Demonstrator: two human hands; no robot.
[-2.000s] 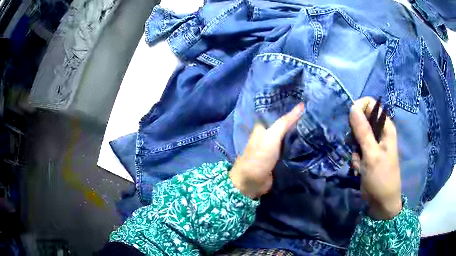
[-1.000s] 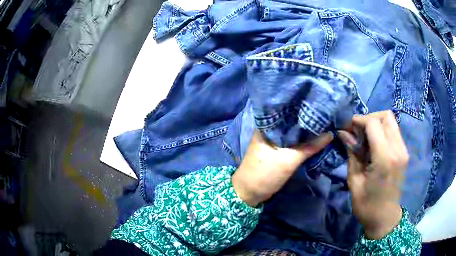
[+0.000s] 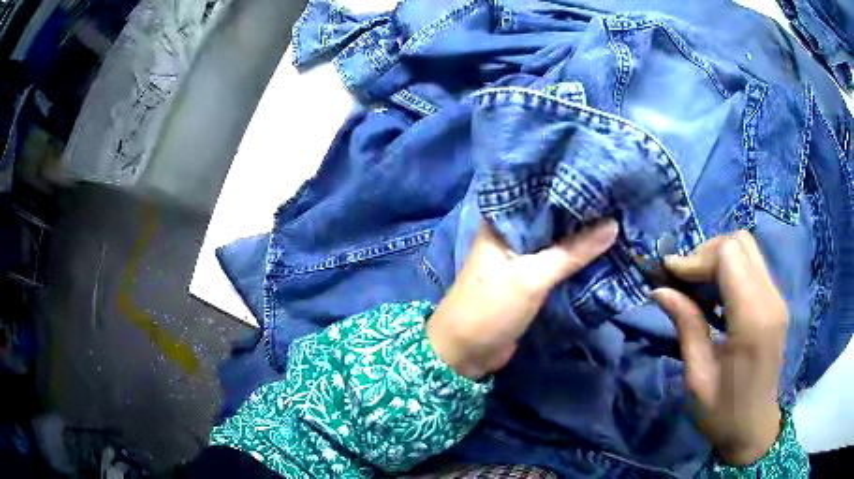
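Observation:
A mid-blue denim garment [image 3: 356, 206] with pale stitching lies spread before me. A folded, stitched denim part [image 3: 581, 131], perhaps a cuff or collar, is bunched up at the centre, with a small round button on its right side. My left hand [image 3: 510, 295] grips this part from below left, thumb on top near the seams. My right hand [image 3: 735, 327] is at its lower right edge, thumb and fingers close together around dark thread snips [image 3: 648, 267], which are mostly hidden. Their tips are close to the denim. Any loose thread is too small to see.
The garment lies on a white tabletop [image 3: 248, 210]. More denim is at the top right corner [image 3: 824, 37]. A grey bin of pale cloth [image 3: 150, 84] stands to the left, above a grey floor [image 3: 103, 309] with a yellow line.
The denim part was turned and folded up in my left hand, and now lies a little flatter. My right hand has moved down and right. The snips pointed upward earlier and now point towards the denim.

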